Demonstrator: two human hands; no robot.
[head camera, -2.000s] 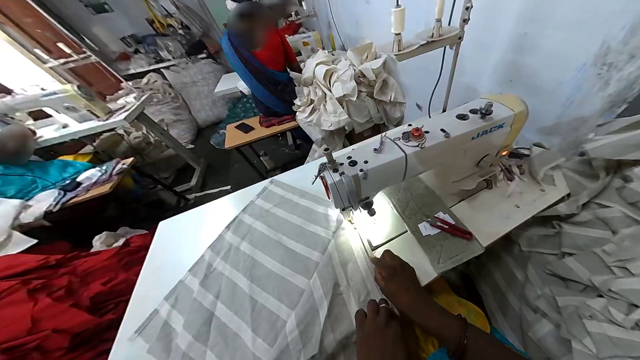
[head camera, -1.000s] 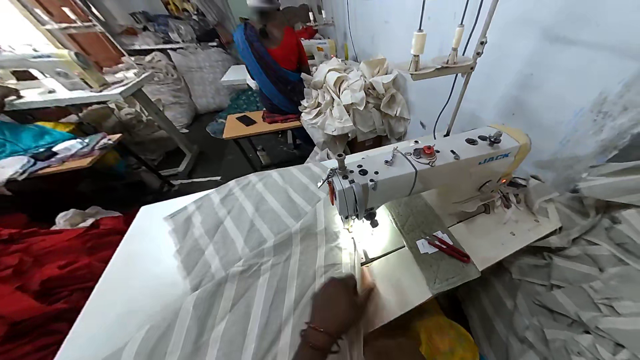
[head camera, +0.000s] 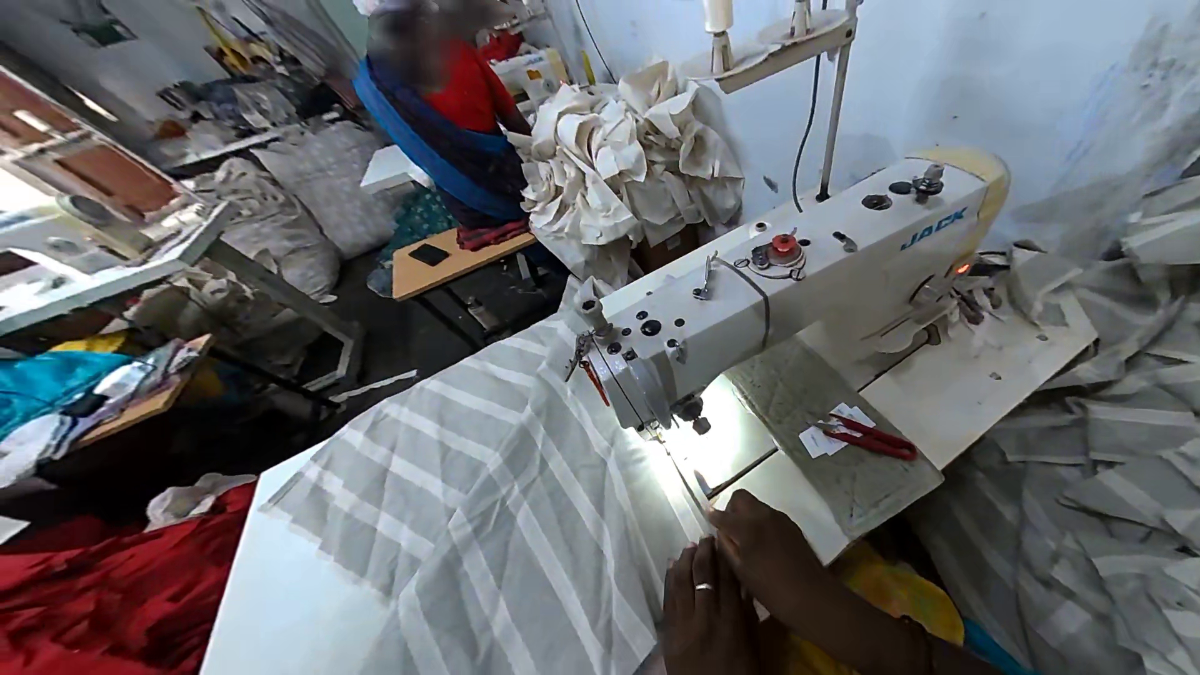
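Note:
Grey cloth with white stripes (head camera: 506, 487) spreads over the white sewing table and runs under the needle area of a white Jack sewing machine (head camera: 712, 319), whose lamp lights the cloth edge. My right hand (head camera: 759, 539) is at the cloth's right edge, just below the needle area, with its fingers curled on the edge. Close beside it and lower, my left hand (head camera: 708, 605), with a ring, lies along the same edge; its thumb is hidden. Red-handled thread snips (head camera: 872, 438) and small white labels (head camera: 825, 439) lie on the machine bed, right of my hands.
More striped cloth (head camera: 1087, 487) is heaped at the right. Red cloth (head camera: 122, 600) lies at the lower left. Behind the machine are a pile of cream cloth (head camera: 628, 159), a wooden bench (head camera: 412, 274) with a dark phone, and a person (head camera: 450, 122). A thread stand (head camera: 787, 52) rises behind.
Since one second ago the cloth has shifted and covers less of the table's lower left. Both my hands now show together at its right edge, where mainly one bangled hand was seen before.

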